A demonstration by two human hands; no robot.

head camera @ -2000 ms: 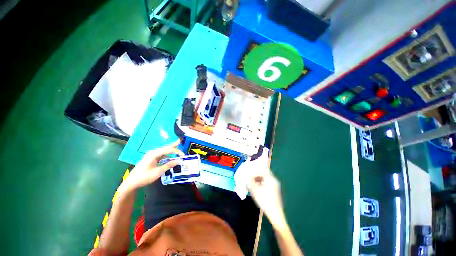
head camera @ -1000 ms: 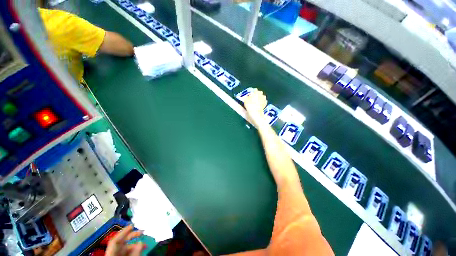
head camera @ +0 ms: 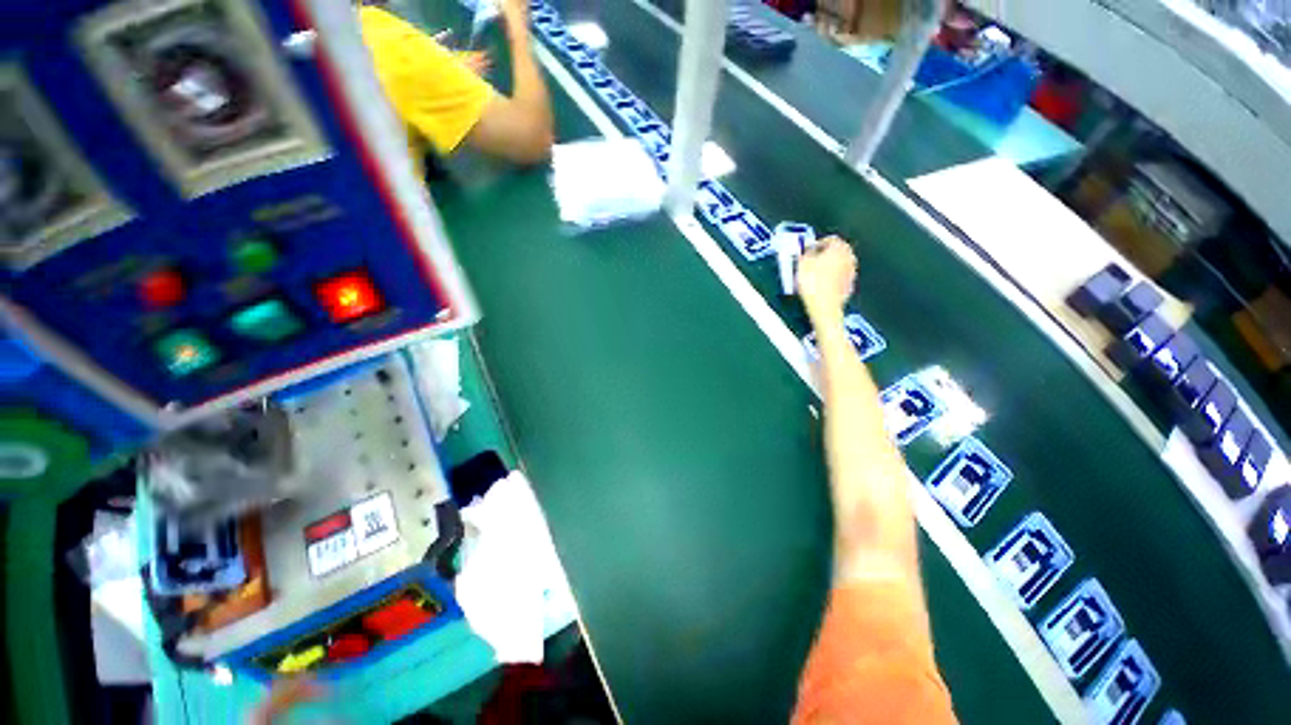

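Note:
My right hand (head camera: 827, 272) is closed at the edge of a white-blue plastic panel (head camera: 792, 258), which sits tilted at the row on the line. Its fingertips are partly hidden by the hand. More panels (head camera: 968, 480) lie along the white rail. My left hand (head camera: 289, 700) is blurred and cut off by the bottom edge, beside the machine's front strip; its fingers cannot be made out. At left, a panel (head camera: 198, 554) sits in the copper-brown fixture (head camera: 244, 591), partly under the metal press head (head camera: 220, 460).
The control panel (head camera: 241, 213) fills the upper left, with red and green lights. A white cloth or paper (head camera: 506, 574) lies by the machine bed (head camera: 361, 446). A person in a yellow shirt (head camera: 425, 85) is across, near a white stack (head camera: 606, 180). Dark blocks (head camera: 1196, 383) stand at right.
The view has shifted, bringing more of the control panel in. My right hand remains at the row, its panel now more upright. My left hand is lower in view and blurred. The other person's arm is raised.

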